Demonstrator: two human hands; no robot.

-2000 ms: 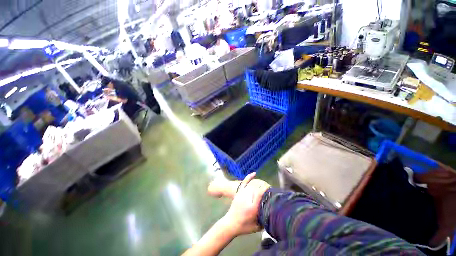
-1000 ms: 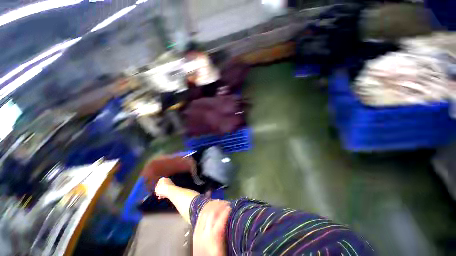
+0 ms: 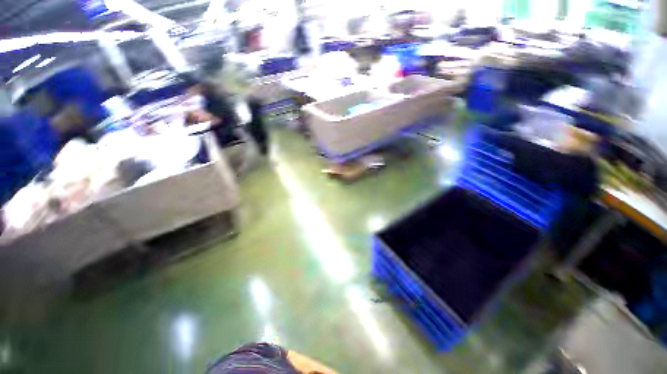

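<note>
Neither of my hands shows. A dark striped sleeve (image 3: 252,359) and a bit of bare skin beside it are cut off by the bottom edge. Nearest in front of me, a blue plastic crate (image 3: 418,298) with a dark inside stands on the green floor, right of centre. A second blue crate (image 3: 505,175) stands behind it, with dark cloth (image 3: 548,162) over its side. The picture is blurred.
On the left a grey cloth-sided bin (image 3: 172,204) holds a pale heap of garments. Another grey bin (image 3: 366,128) stands further back. A person in dark clothes (image 3: 219,113) is behind the left bin. A table edge (image 3: 636,208) is at the right, above a pale surface (image 3: 614,340).
The view swung away and back to the crates and grey bins. The hands and forearms seen earlier have left the picture; only a sleeve and some skin remain at the bottom.
</note>
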